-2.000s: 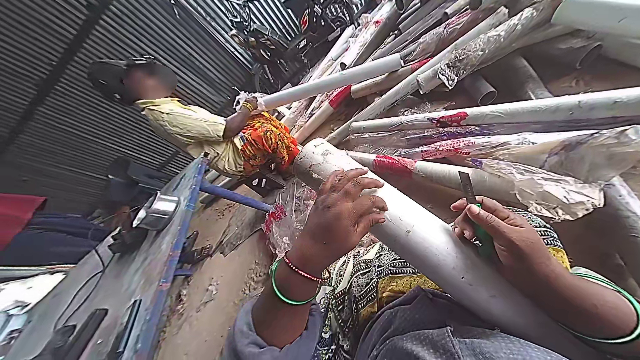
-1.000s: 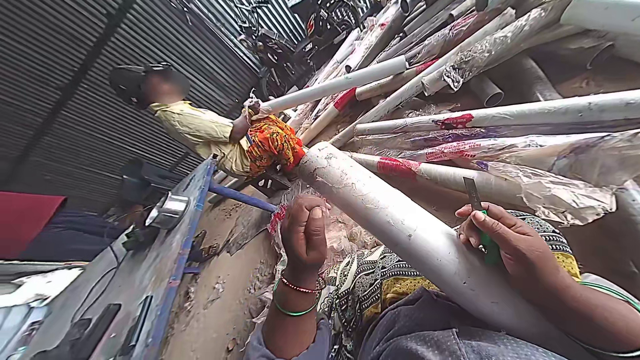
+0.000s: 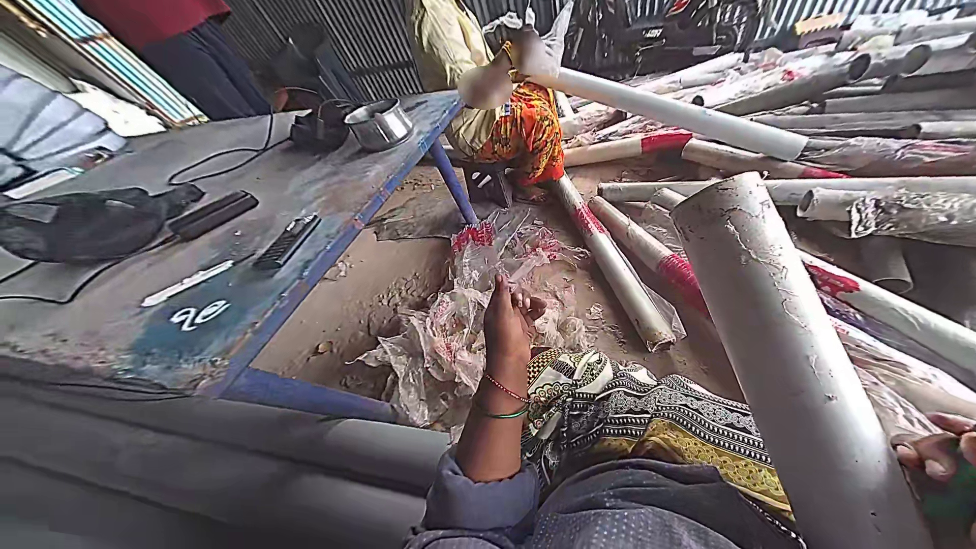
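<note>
A wide pale grey plastic pipe slants across my lap, its near end past the bottom of the view. Dirt and scuffs mark its far end. My left hand is raised left of the pipe, off its surface, above crumpled clear plastic film; the fingers are partly curled and whether anything lies between them does not show. At the right edge my right hand is bent beside the pipe around something green, partly cut off by the frame. The blade seen earlier is not visible.
Left stands a blue-edged table with a steel pot, black cables and a dark bag. Plastic film litters the ground. Pipes lie ahead and to the right. A seated person holds another pipe; a second person stands behind the table.
My left hand was spread over the pipe's far end two seconds ago, then came off it to the left. The view has swung left and levelled, pushing my right hand to the edge.
</note>
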